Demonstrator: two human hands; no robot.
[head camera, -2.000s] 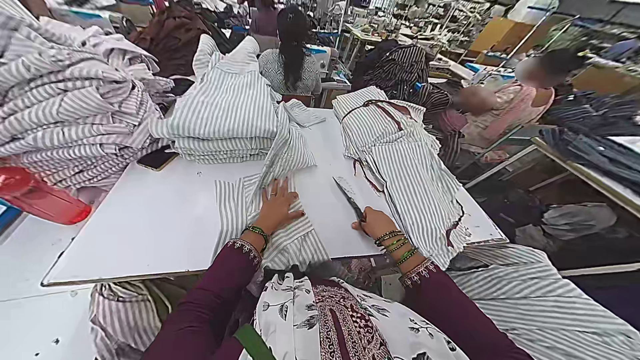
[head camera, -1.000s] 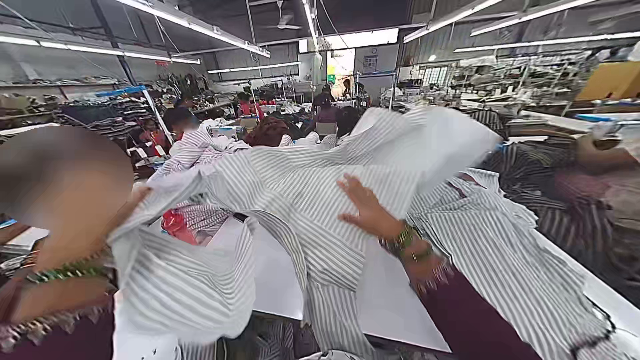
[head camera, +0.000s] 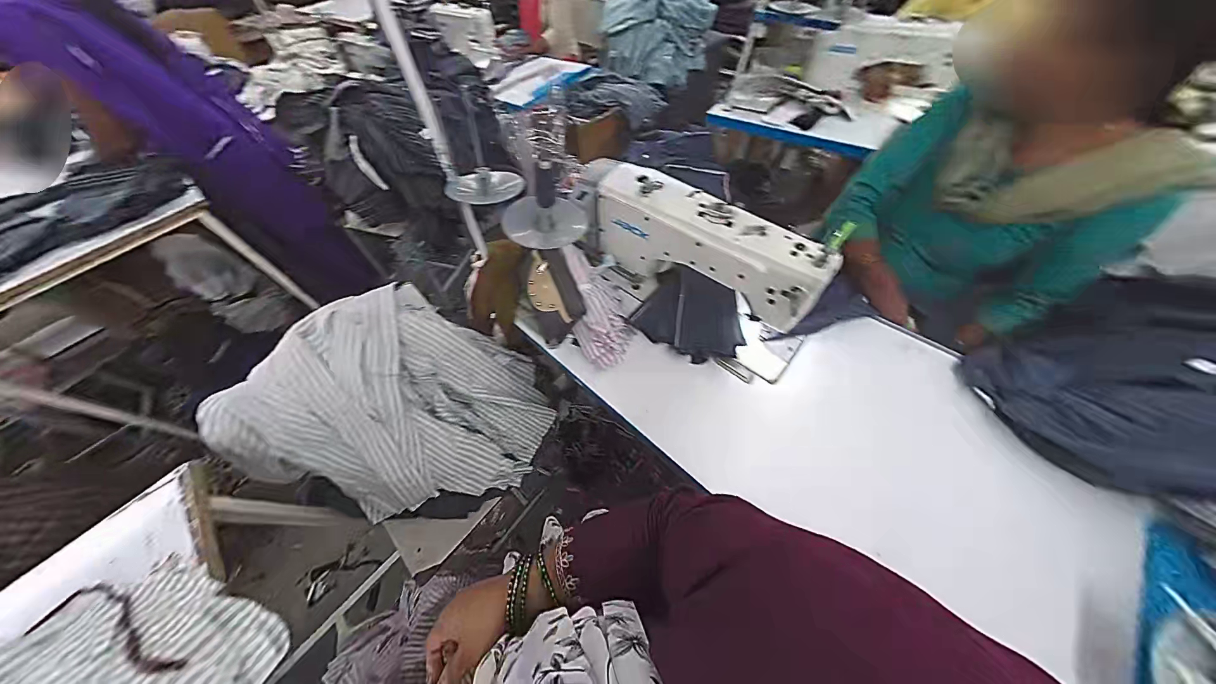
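Observation:
My right hand (head camera: 465, 622), with dark green bangles and a maroon sleeve, is low in the head view, its fingers curled and partly cut off by the lower edge. It lies against a bunched striped cloth (head camera: 394, 627) and beside a white printed scarf (head camera: 575, 651); whether it grips either one is not clear. My left hand is out of view. Ahead of the hand, a heap of grey-and-white striped fabric (head camera: 380, 399) rests on a low support. Another striped piece with a dark edge (head camera: 190, 627) lies on the table corner at lower left.
An industrial sewing machine (head camera: 712, 237) with dark cloth under it stands on a white table (head camera: 855, 446) to the right. A person in a green sleeve (head camera: 883, 190) is behind it, near dark garments (head camera: 1092, 380). A wooden-edged table (head camera: 104, 242) stands at left.
The view has swung far round to the right. My right hand, raised at striped fabric one second ago, is now low by my side. My left hand has left the view.

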